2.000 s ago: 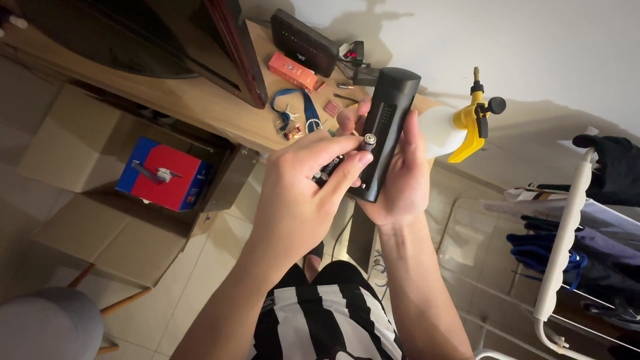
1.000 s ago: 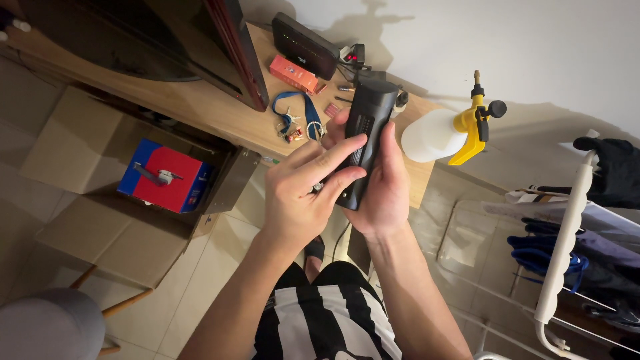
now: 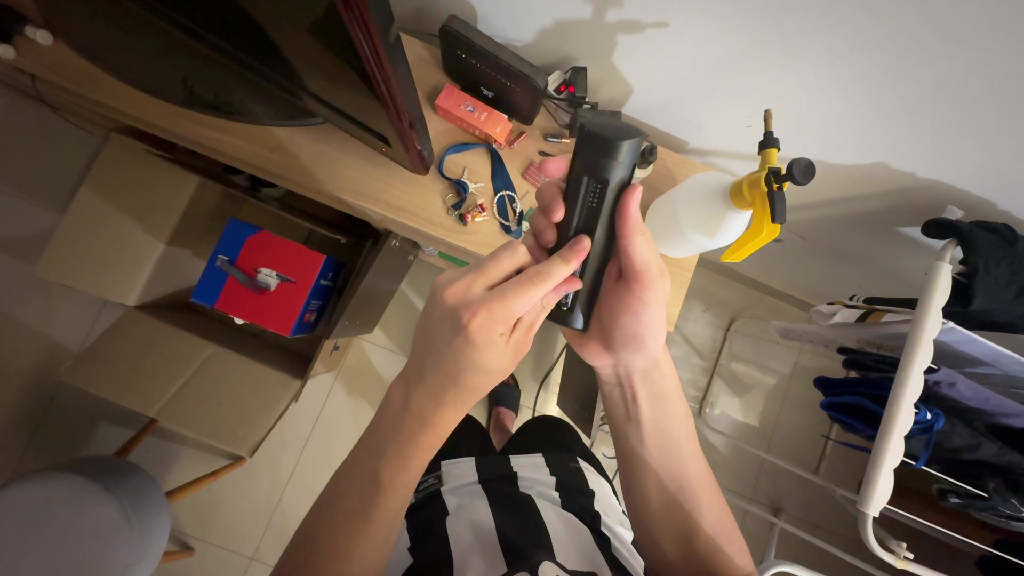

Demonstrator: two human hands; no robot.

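Note:
A black plastic cylindrical device [image 3: 604,172] with small slots in its side lies in my right hand [image 3: 632,280], its far end tilted up and away from me. My right palm and thumb wrap one side, and the fingers curl round the other. My left hand [image 3: 488,304] presses its fingertips on the device's lower side. Under those fingertips a battery [image 3: 567,302] shows in part in an opening; the rest of it is hidden. Beyond the hands, on the wooden table [image 3: 384,172], are a blue lanyard with keys [image 3: 472,188] and an orange box [image 3: 474,114].
A white spray bottle with a yellow trigger head [image 3: 752,200] stands at the table's right end. A black router [image 3: 492,68] and a monitor [image 3: 352,72] stand behind. An open cardboard box [image 3: 192,360] holds a red and blue box [image 3: 264,276]. A drying rack [image 3: 904,384] is at right.
Two seconds ago a battery was between my left fingers above the device; now it shows in the device's opening, and my left fingertips press there.

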